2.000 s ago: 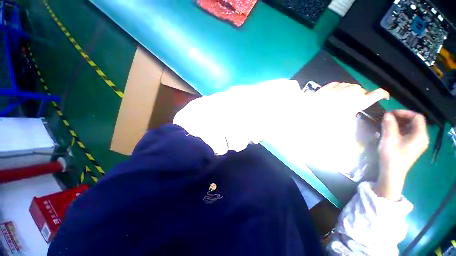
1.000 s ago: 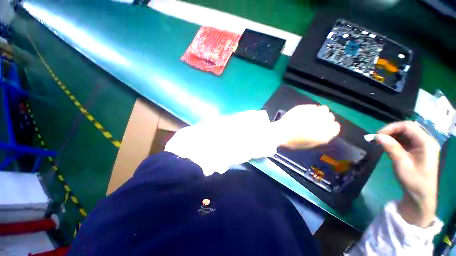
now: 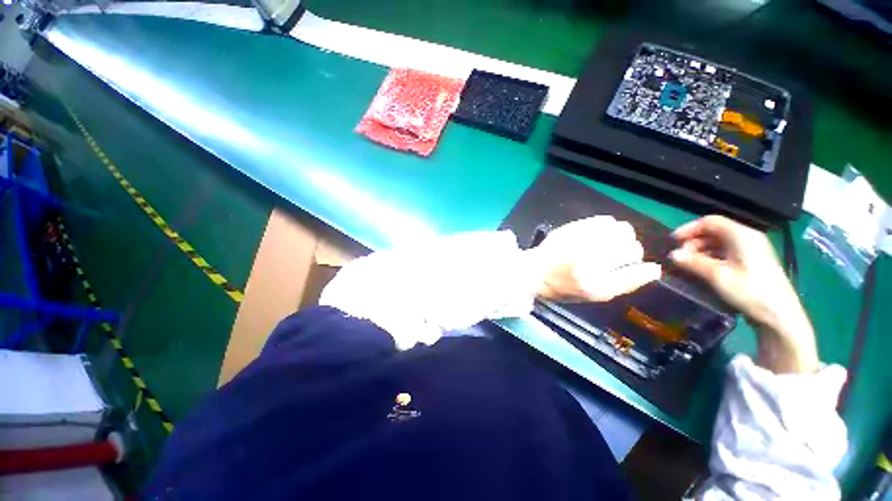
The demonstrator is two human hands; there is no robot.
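The open device housing (image 3: pixel 584 330) lies on the black foam work pad (image 3: pixel 548 199), with an orange flat cable (image 3: pixel 657 323) at its right end. My left hand (image 3: pixel 599 262) is over the upper part of the housing and hides much of it; its fingers point right. My right hand (image 3: pixel 722 256) is just right of the left fingertips, above the housing, with thumb and fingers close together. The fingertips of both hands nearly meet. Whether either hand holds something small cannot be seen.
A second unit (image 3: pixel 699 108) lies on a thick black foam stack (image 3: pixel 587 137) behind. A red bubble bag (image 3: pixel 411 110) and a black screw tray (image 3: pixel 501 104) are at the far side. Clear plastic bags (image 3: pixel 843 235) lie at right. An open cardboard box (image 3: pixel 269 284) is below the bench edge.
My right hand has moved left, from beside the pad to my left fingertips. The small white piece it held a second ago no longer shows. My left hand has stayed over the housing.
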